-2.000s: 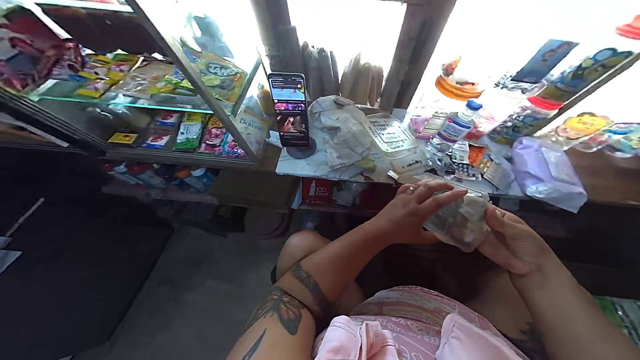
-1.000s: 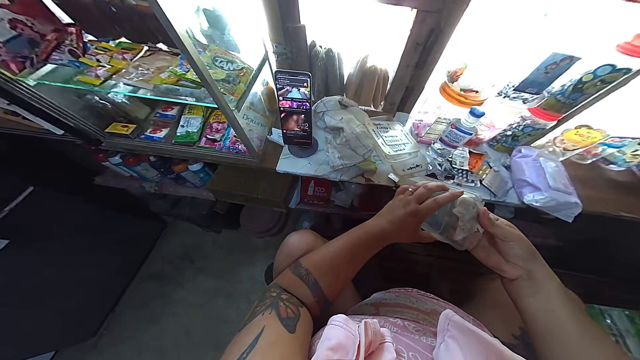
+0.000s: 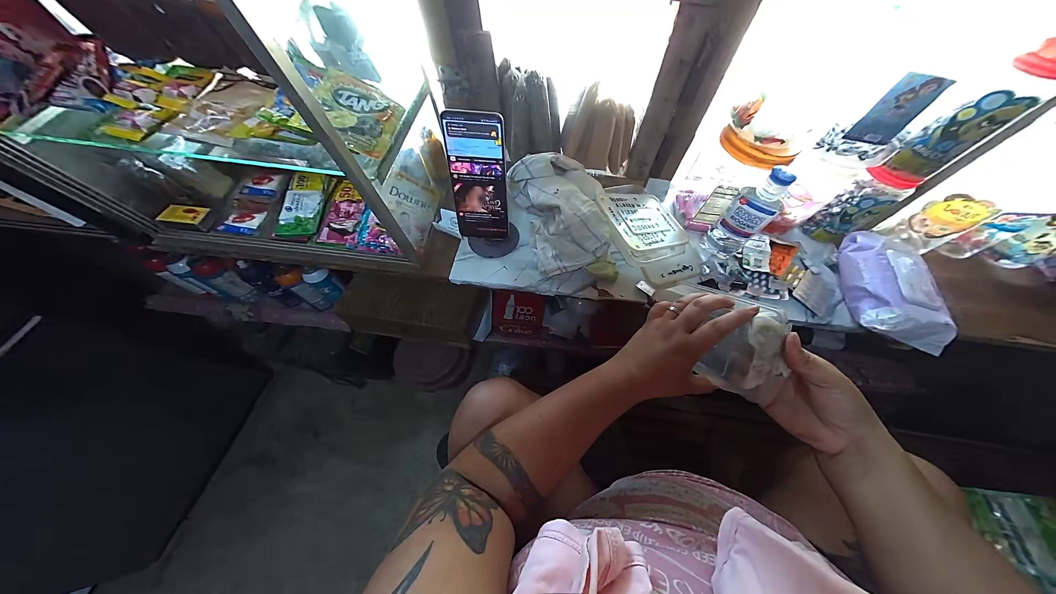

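A clear plastic container (image 3: 730, 363) is between my two hands, above my lap and just in front of the counter edge. My left hand (image 3: 681, 342), with a ring on one finger, lies over its left side and top, fingers spread across it. Around its right side my right hand (image 3: 825, 396) is curled, the thumb near a crumpled whitish cloth or wipe (image 3: 767, 342). Whether that whitish piece is inside the container or against its outside I cannot tell. Part of the container is hidden by my fingers.
On the counter (image 3: 528, 276) are a phone (image 3: 476, 177) on a round stand, a checked cloth (image 3: 565, 210), a lidded plastic box (image 3: 648, 227) bearing writing, a bottle of clear liquid (image 3: 747, 214), blister packs (image 3: 763, 285) and a purple wipes pack (image 3: 891, 285). A glass display case (image 3: 330, 153) stands left.
My hands stay around the container in nearly the same place. The whitish piece by my right thumb shows more plainly than two seconds ago.
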